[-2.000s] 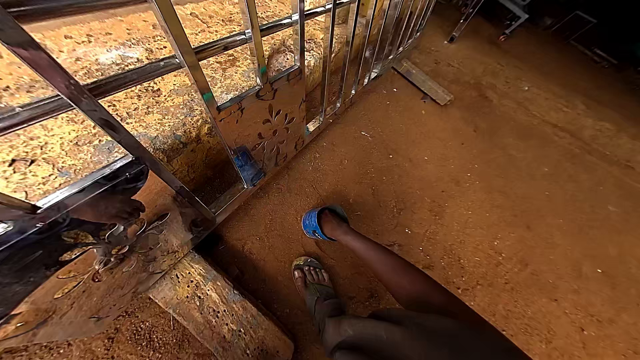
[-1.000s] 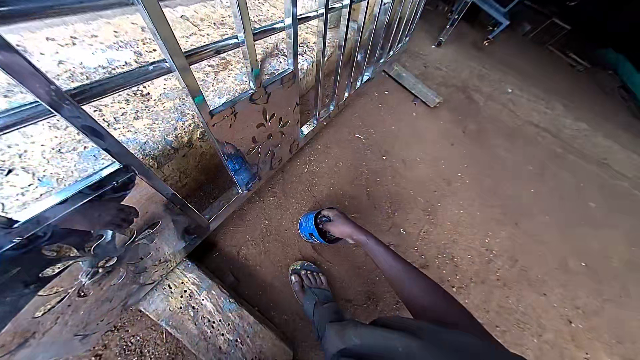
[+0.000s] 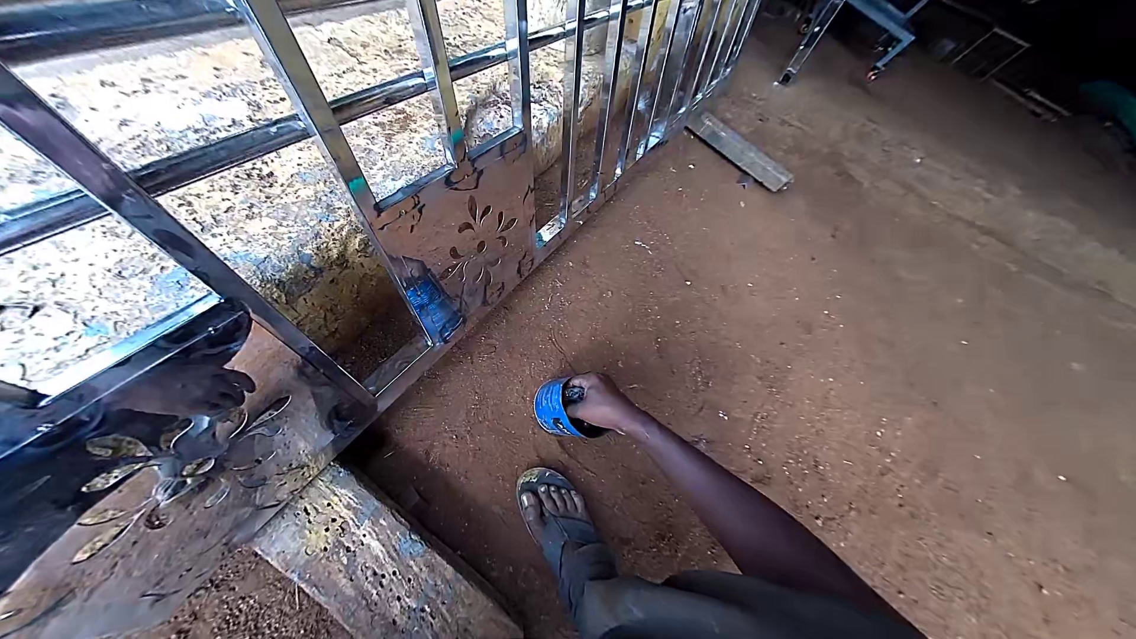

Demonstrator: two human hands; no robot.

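Observation:
My right hand (image 3: 602, 404) reaches into the mouth of a blue tin can (image 3: 554, 408) on the dirt floor. Its fingers close on a small dark wad (image 3: 575, 393) at the can's opening; what the wad is made of cannot be told. The can's inside is mostly hidden by the hand. My left hand is out of view. Left of the can stands a shiny metal gate (image 3: 306, 98) with upright bars. Its polished panel (image 3: 484, 235) bears a cut flower pattern and mirrors the blue can. A second flower-patterned panel (image 3: 177, 497) is at the lower left.
A thick, paint-spotted board (image 3: 382, 550) lies at the gate's lower edge. My sandalled foot (image 3: 555, 501) is just below the can. A short wooden plank (image 3: 741, 153) lies by the gate's far part. A metal stand (image 3: 874, 27) is at the top right. Behind the bars is a rough, paint-stained ledge (image 3: 231, 89).

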